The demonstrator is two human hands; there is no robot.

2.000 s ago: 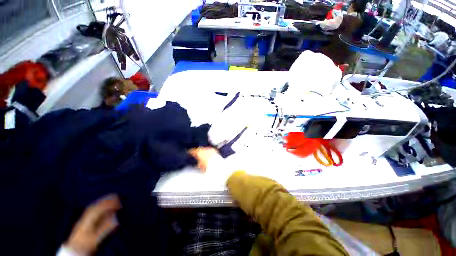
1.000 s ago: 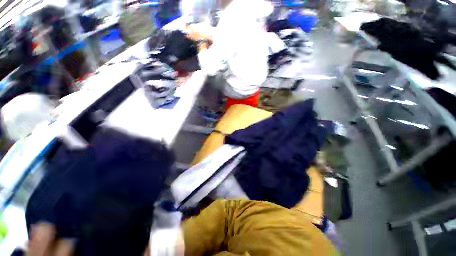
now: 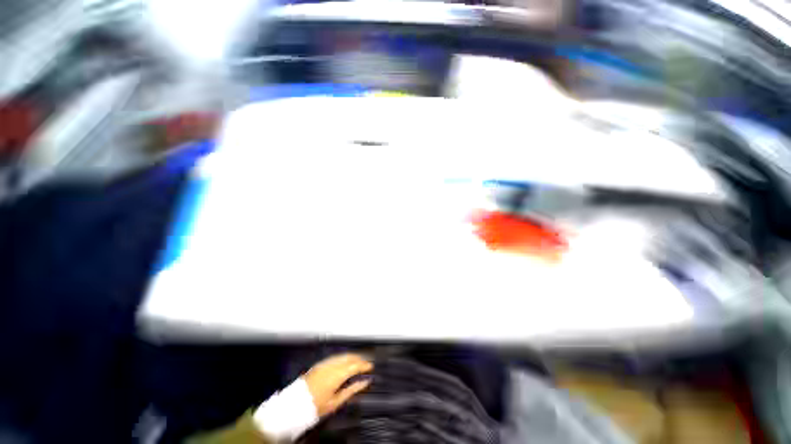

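The picture is strongly blurred. My left hand (image 3: 340, 381), with a white cuff, is low in the middle, below the table's front edge. Its fingers point right over dark patterned cloth (image 3: 403, 403) at my lap; whether they grip any cloth cannot be told. My right hand is not in view. A large navy cloth heap (image 3: 69, 269) hangs at the left of the table. The white sewing machine (image 3: 642, 156) stands at the right, its needle area too blurred to read.
The white table (image 3: 330, 260) spans the middle. Red-covered shears (image 3: 519, 236) lie on it below the machine head. A blue strip (image 3: 184, 221) runs along its left edge. Crumpled grey and dark cloth (image 3: 694, 247) is at the right. A tan surface (image 3: 607, 399) shows at lower right.
The view swung right and has come back to the table. The navy cloth that was across the table and in front of me is now only at the left. The right arm has left the view.
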